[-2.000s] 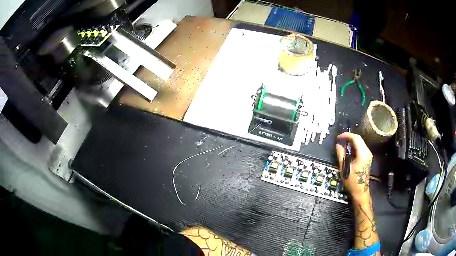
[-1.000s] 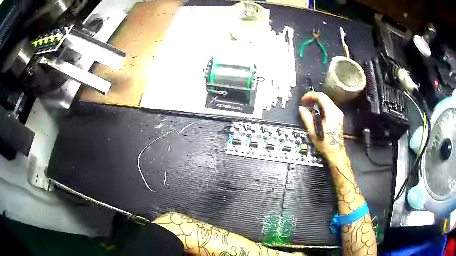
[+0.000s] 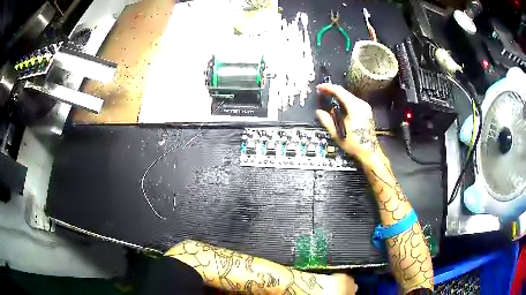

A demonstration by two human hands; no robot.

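A white strip of circuit boards (image 3: 288, 148) with rows of small parts lies on the black ribbed mat. My right hand (image 3: 349, 115) is above its right end, fingers curled around a slim dark pen-like tool (image 3: 337, 118). Whether the tool touches the board cannot be told. My left forearm crosses the bottom of the view, and my left hand (image 3: 341, 284) is at the bottom edge, partly cut off; its fingers are hidden. A green board piece (image 3: 310, 249) lies at the bench's front edge. A thin curved wire (image 3: 144, 183) lies on the mat at left.
A green-edged wire reel (image 3: 237, 78) stands on white paper. Green-handled cutters (image 3: 333, 36) lie behind a round pot (image 3: 373, 68). A black box (image 3: 427, 92) with a red light and cable is at right, beside a fan (image 3: 504, 138). A blue tub (image 3: 478, 268) is low right; metal parts (image 3: 75, 95) are at left.
The camera view has shifted, so the bench things appear further left and higher. My left hand now shows at the bottom edge. My right hand stays by the strip's right end with the tool.
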